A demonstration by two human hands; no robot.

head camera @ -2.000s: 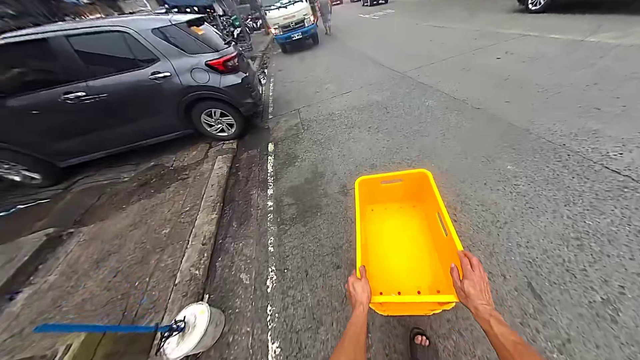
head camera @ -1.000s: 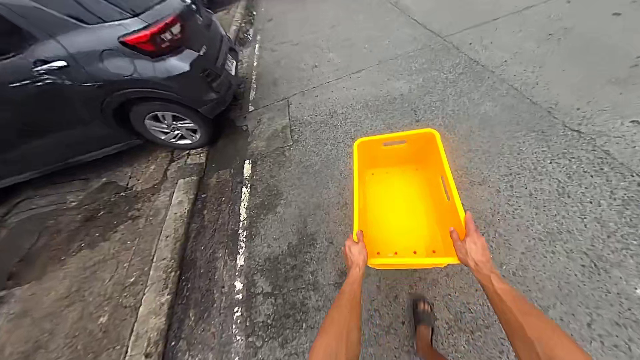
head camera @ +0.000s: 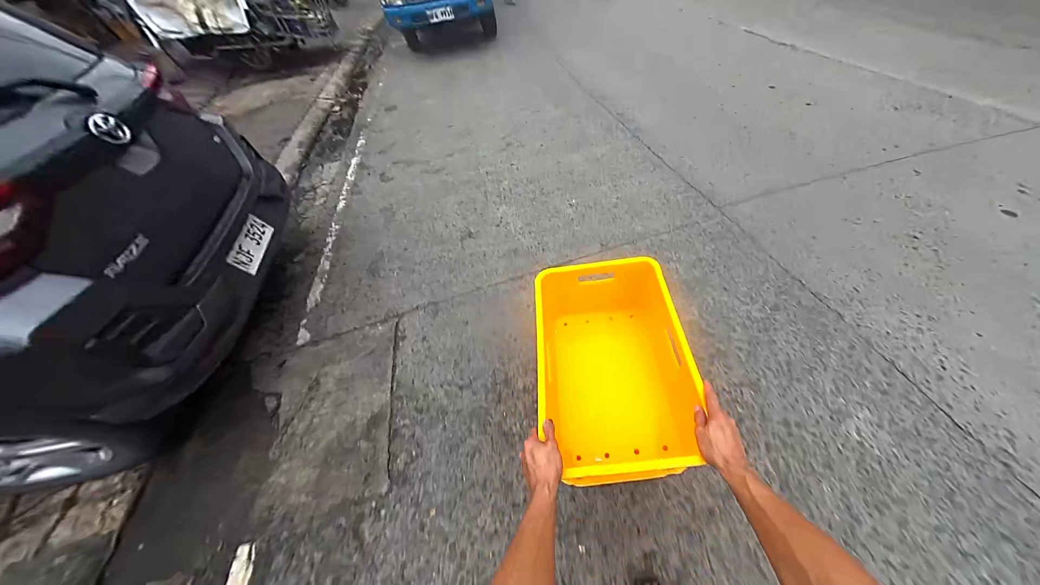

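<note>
A yellow plastic crate (head camera: 617, 374) is held out in front of me above the road, its open top facing up. Small holes dot its floor and slots show in its far and right walls; nothing lies inside. My left hand (head camera: 542, 461) grips the near left corner, thumb over the rim. On the near right corner, my right hand (head camera: 720, 431) has hold of the rim and side wall. The fingers beneath the crate are mostly hidden.
A dark parked car (head camera: 122, 244) stands close on the left, partly past the curb (head camera: 313, 130). Farther ahead is a blue-fronted vehicle (head camera: 439, 15). Beside the curb stands a loaded cart (head camera: 244, 28). Cracks and a worn white line mark the concrete road (head camera: 487, 195).
I have moved forward along the road, so the car's rear now stands beside me at the left. Both hands have kept hold of the crate.
</note>
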